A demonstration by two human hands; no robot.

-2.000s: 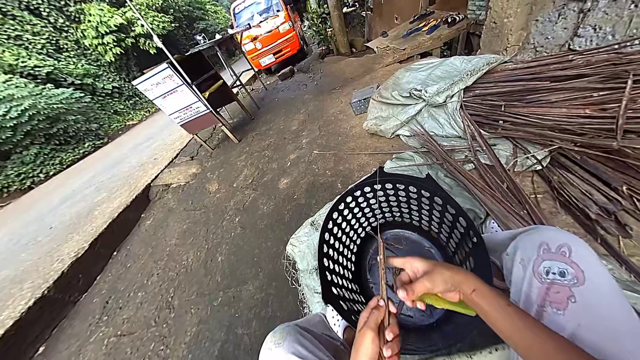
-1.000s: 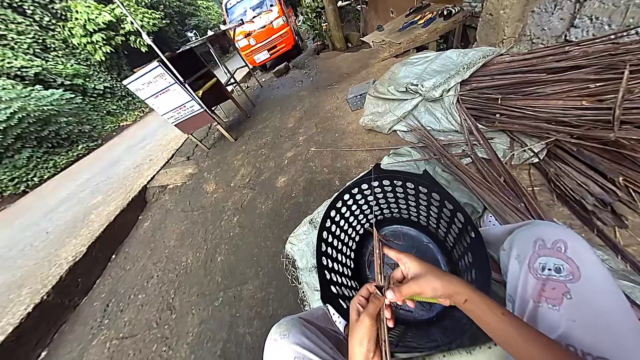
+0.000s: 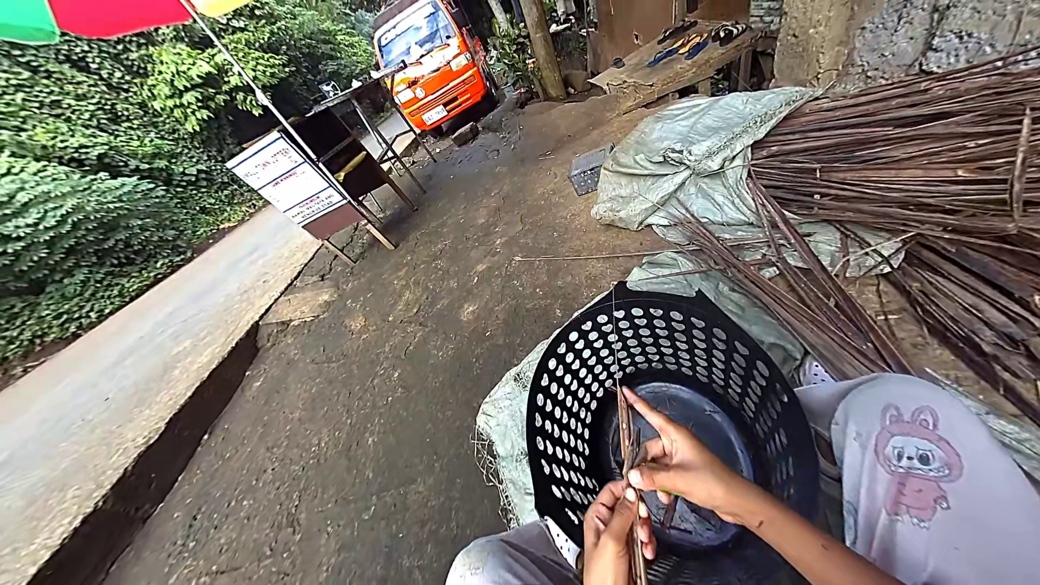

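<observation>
My left hand [image 3: 616,520] grips a thin brown dried stalk [image 3: 626,431] that stands nearly upright over a black perforated plastic basket [image 3: 569,406]. Just above it, my right hand [image 3: 678,463] has its thumb and fingers closed on the same stalk, the index finger stretched along it toward the tip. A yellow-green handle seen earlier in the right hand is mostly hidden now. Small dark scraps lie on the basket's bottom. The basket stands between my knees.
Long brown stalks [image 3: 886,154] lie heaped at the right on a pale green woven sack [image 3: 691,154]. A small grey crate [image 3: 588,169] sits beside it. Further off are a signboard [image 3: 292,183], a wooden table [image 3: 682,65] and an orange van [image 3: 435,69]. A concrete road edge [image 3: 162,431] runs at the left.
The right hand has moved from beside the stalk onto it, and its index finger now extends upward. The yellow-green handle, plain two seconds ago, is mostly out of sight.
</observation>
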